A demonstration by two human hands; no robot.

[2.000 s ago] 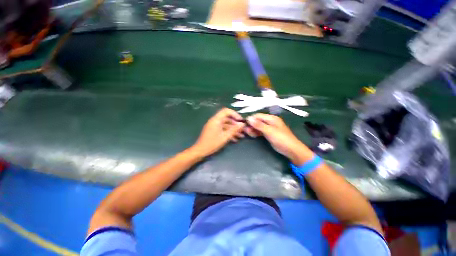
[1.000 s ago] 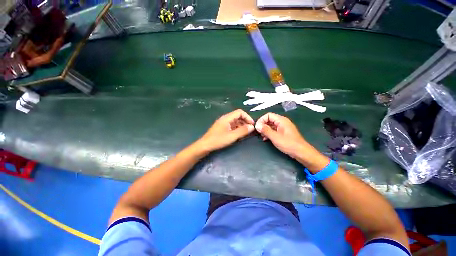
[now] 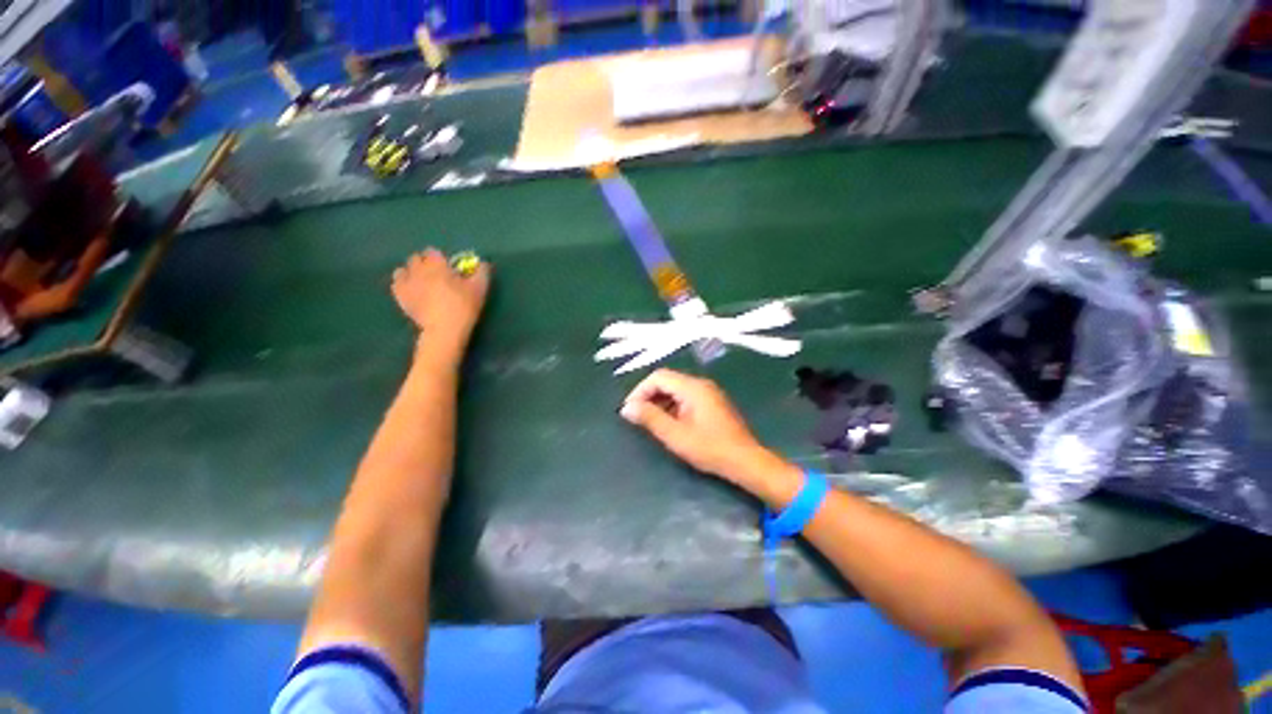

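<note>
My left hand (image 3: pixel 441 294) is stretched forward over the green belt, its fingers at a small yellow component (image 3: pixel 466 262); whether they grip it is unclear. My right hand (image 3: pixel 686 417) is over the belt just in front of the crossed white strips (image 3: pixel 698 335), fingers curled with thumb and fingertip together. A tiny pale bit may be at its fingertips, too small to be sure. A blue wrist strap (image 3: pixel 799 508) is on the right wrist. A pile of small black pieces (image 3: pixel 847 413) lies right of the strips.
A blue-violet strip (image 3: pixel 635 228) runs away from the white strips to a brown cardboard sheet (image 3: pixel 558 115). A clear bag of black pieces (image 3: pixel 1102 398) and a metal post (image 3: pixel 1039 209) stand at right. Another person's hand (image 3: pixel 56 286) is at far left.
My hands have moved apart. The left reached forward and left to the yellow component; the right stayed near the strips. The view has shifted, showing more of the far side.
</note>
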